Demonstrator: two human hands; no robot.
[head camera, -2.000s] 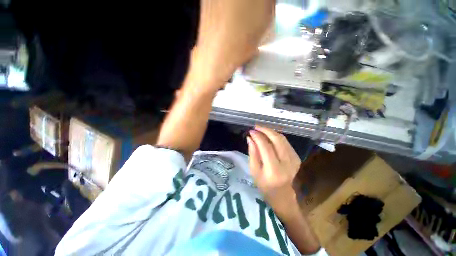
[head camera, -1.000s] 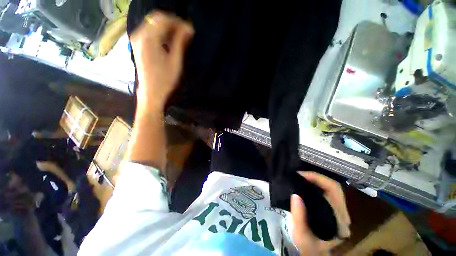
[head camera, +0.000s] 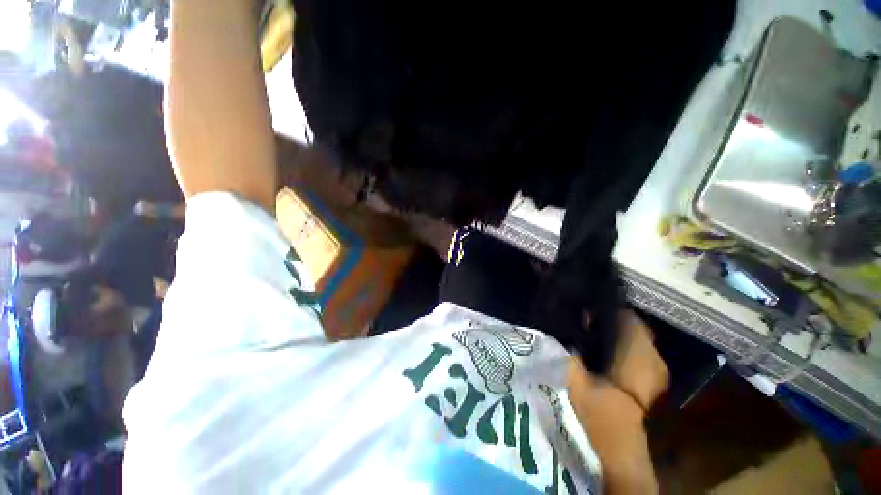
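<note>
A large pile of black garments fills the top middle and hangs over the table's front edge. A narrow black cloth piece runs down from its right side to my right hand. My right hand is near my shirt, below the table edge, and is closed on this cloth; the cloth and blur hide some of the fingers. My left arm reaches up along the left side of the pile, and my left hand is cut off by the top edge of the picture.
The sewing machine's shiny metal plate is at the right, with yellow cloth below it. The table edge has a ruler-like strip. Cardboard boxes stand lower left. Another person is at far left.
My left hand has moved up from the pile's left side and out of the picture. My right hand stays low with the black cloth. The view has shifted, with the machine now further right.
</note>
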